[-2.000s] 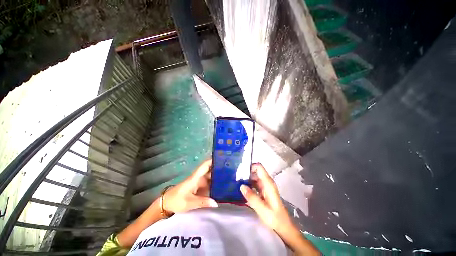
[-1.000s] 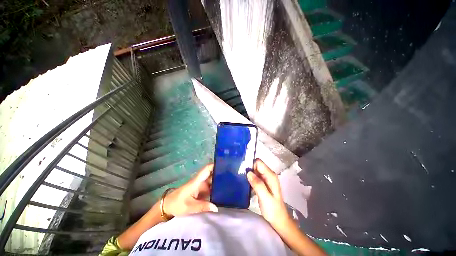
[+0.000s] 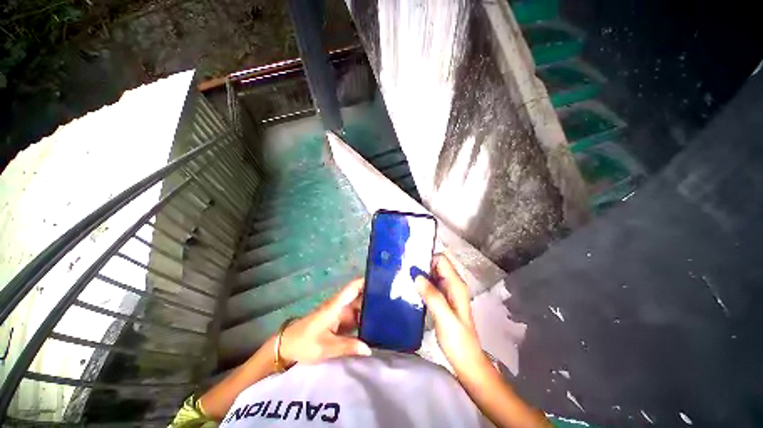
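A smartphone (image 3: 389, 292) stands upright in front of my white top, its screen blue with a bright white reflection on the right part. My left hand (image 3: 325, 333) holds its lower left edge, with the thumb along the bottom corner. My right hand (image 3: 452, 313) is at its right edge, with the thumb over the right middle of the screen. The fingers behind the phone are hidden. A gold-coloured bracelet (image 3: 279, 347) is on my left wrist.
Green stairs (image 3: 293, 226) go down ahead, with a metal railing (image 3: 109, 259) on the left. A stained wall (image 3: 502, 167) stands at the centre right, with more green steps (image 3: 586, 121) beyond it. A dark, peeling wall (image 3: 636, 309) fills the right side.
The phone has moved slightly right and down. The app icons seen earlier no longer show clearly on the screen. My right thumb has moved up and over the screen.
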